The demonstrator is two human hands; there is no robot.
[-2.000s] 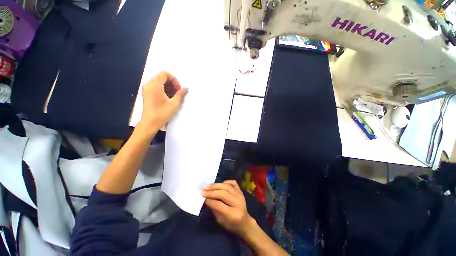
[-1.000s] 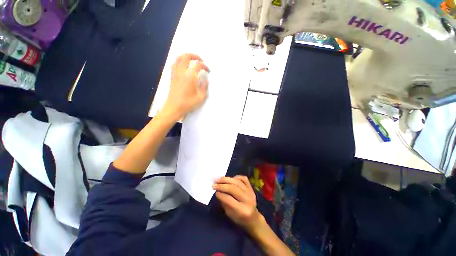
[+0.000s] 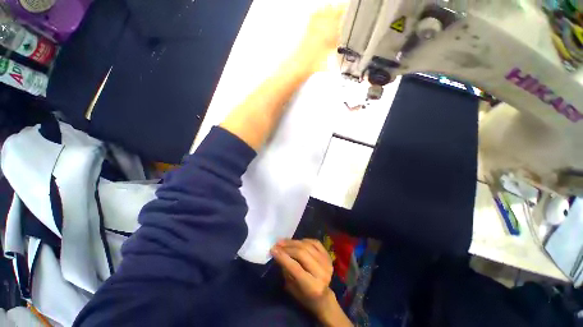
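Observation:
A white fabric piece (image 3: 284, 163) lies on the white table and hangs over its front edge, left of the needle area. My right hand (image 3: 305, 265) pinches its lower corner between thumb and fingers. My left hand (image 3: 327, 25) is stretched to the far top, beside the head of the sewing machine (image 3: 460, 48). It is washed out by glare, so its fingers and any hold are unclear. The presser foot area (image 3: 355, 102) is beside the white piece's right edge.
Large navy panels (image 3: 166, 70) lie at the left. A navy panel (image 3: 419, 166) lies right of the needle. White and navy sewn pieces (image 3: 80, 185) are heaped at lower left. Bottles (image 3: 29, 48) and a purple device (image 3: 61, 16) are at top left. Pens (image 3: 505, 211) lie on the right ledge.
My left hand has moved from the middle of the white piece up and away towards the machine's far side. My right hand still holds the lower corner. The view has shifted and turned.

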